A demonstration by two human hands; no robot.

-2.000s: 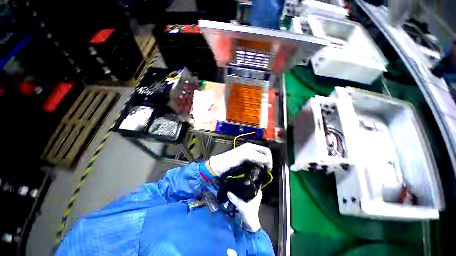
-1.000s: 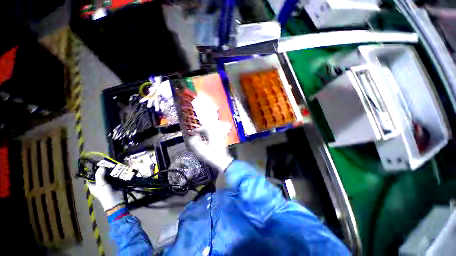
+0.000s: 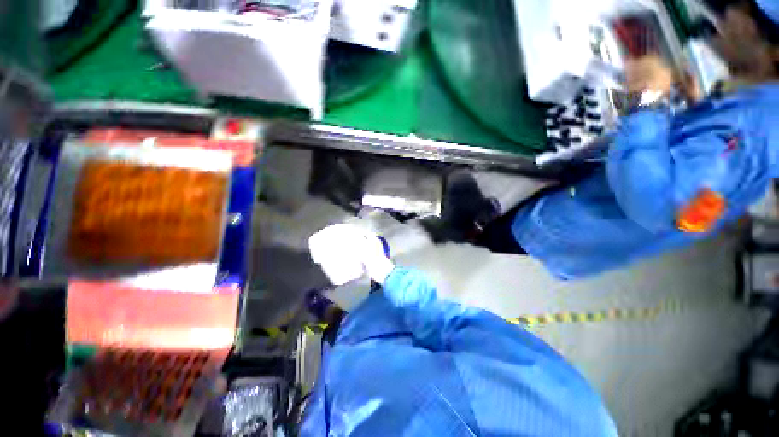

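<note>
My right hand (image 3: 369,258), in a white glove, is in front of me near the middle of the head view, beyond my blue sleeve. A glaring white patch covers its left part. Blur and glare hide the fingers, and I cannot tell whether the patch is the glove or a held thing. My left hand is not in view, nor is the dark corded unit.
A blue-edged bin with orange-brown contents (image 3: 149,213) stands at left, above an orange-red panel (image 3: 154,316). White housings (image 3: 248,60) lie on the green belt (image 3: 461,77) across the top. Another person in blue (image 3: 666,171) works at right. Yellow-black tape (image 3: 598,316) marks the grey floor.
The view has turned right, so the bin now lies at left and another worker shows. My left hand and the corded unit have left the picture. My right hand has moved away from the bins.
</note>
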